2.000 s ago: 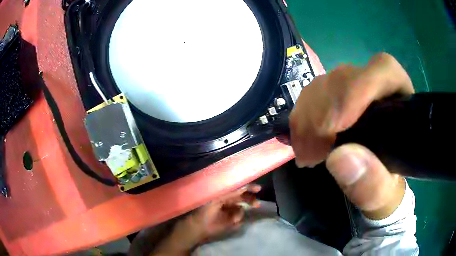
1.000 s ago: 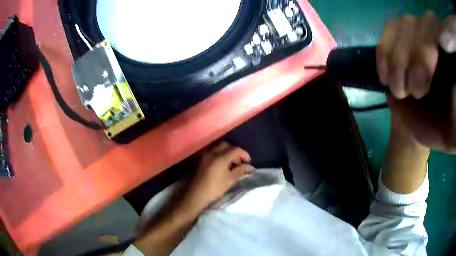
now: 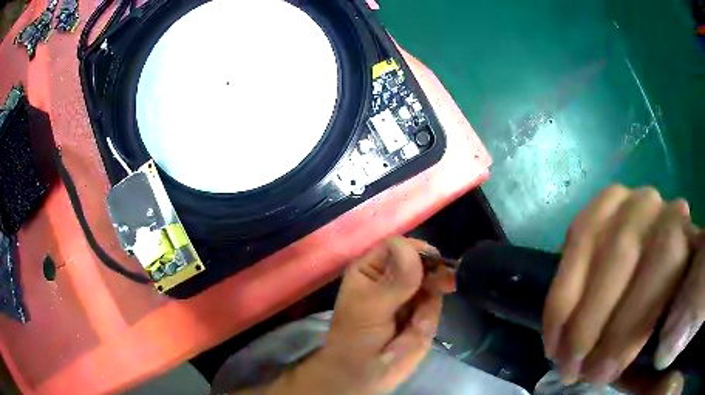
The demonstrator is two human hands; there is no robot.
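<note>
My right hand point(image 3: 618, 285) grips a thick black electric screwdriver point(image 3: 506, 281) at the lower right, its tip pointing left. My left hand point(image 3: 390, 308) is at the screwdriver's bit in front of the table edge, thumb and fingertips pinched together; whether a screw is between them is too small to tell. The black base housing point(image 3: 263, 212) lies on the red table with a round white centre plate point(image 3: 236, 96). A yellow-edged power supply board point(image 3: 154, 224) sits at its lower left corner. A control board point(image 3: 394, 127) sits in its right corner.
A black screw tray point(image 3: 27, 170) stands at the table's left edge. A black cable point(image 3: 81, 216) runs to the power supply board. Spare circuit boards point(image 3: 46, 27) lie at the far left. The red table point(image 3: 255, 308) has a small hole. A green bench point(image 3: 541, 100) is at the right.
The screwdriver has moved from over the housing's right corner to below the table edge. My left hand has risen from my lap to meet its bit. The control board is uncovered.
</note>
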